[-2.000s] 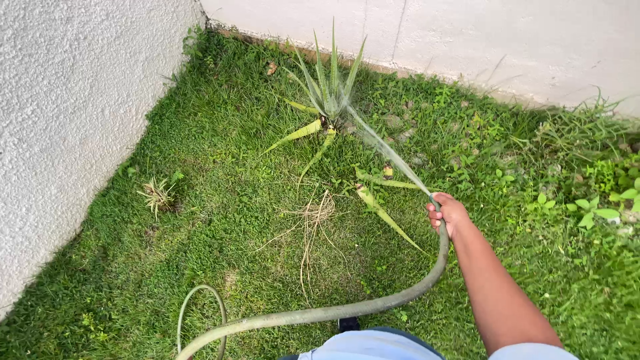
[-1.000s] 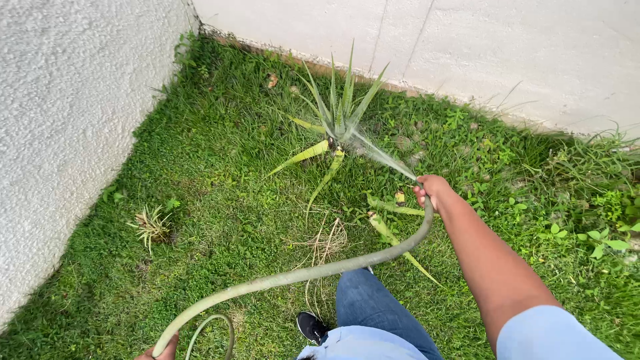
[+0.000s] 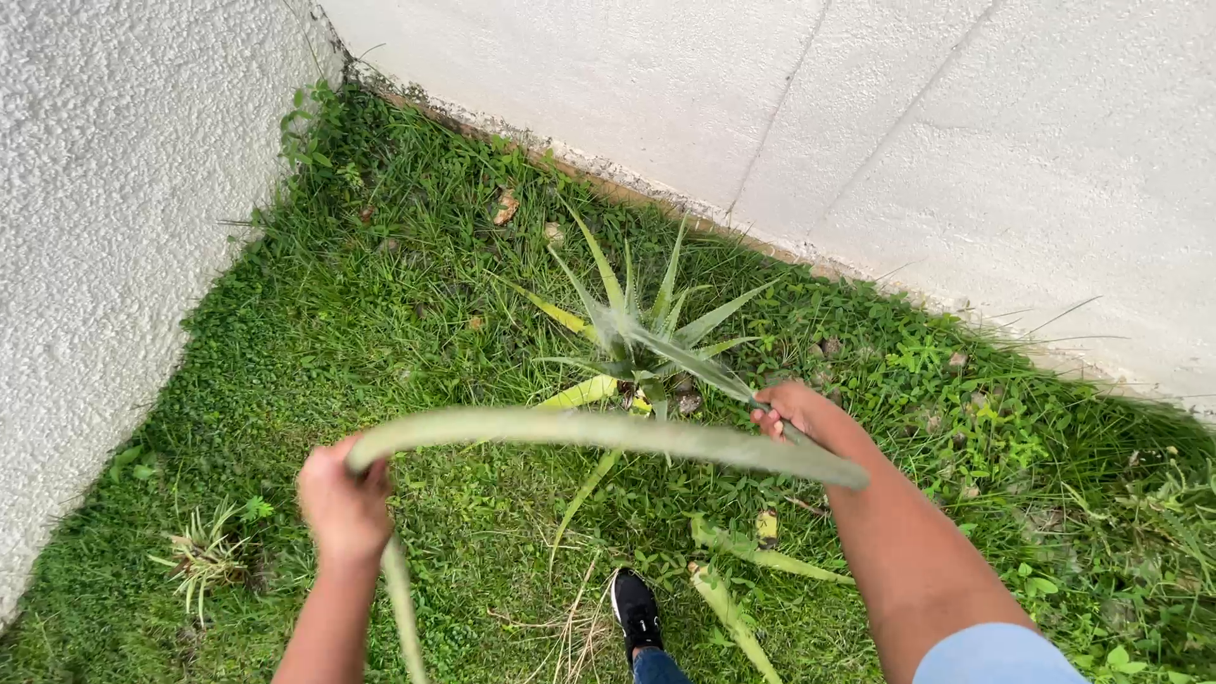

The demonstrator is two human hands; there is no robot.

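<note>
My right hand [image 3: 796,414] grips a green garden hose [image 3: 589,429] close to its outlet, right of the spiky-leaved plant. A jet of water [image 3: 698,366] runs from the outlet onto the leaves of that aloe-like plant [image 3: 665,309]. At the left, my left hand [image 3: 348,499] is closed around another part of the hose, which arches between both hands and hangs down below the left one. Some of the plant's lower leaves are yellow. Cut or broken leaves [image 3: 736,617] lie on the grass below it.
A rough white wall [image 3: 104,218] stands on the left, and another white wall [image 3: 1026,180] runs behind the plant. Small tufted plant [image 3: 204,560] at lower left, dry roots or stems [image 3: 575,632] near my black shoe [image 3: 635,608]. Low weeds grow along the right.
My left hand, out of view two seconds ago and at the lower edge one second ago, has come up holding the hose. The hose now arches higher. The view has moved closer to the plant.
</note>
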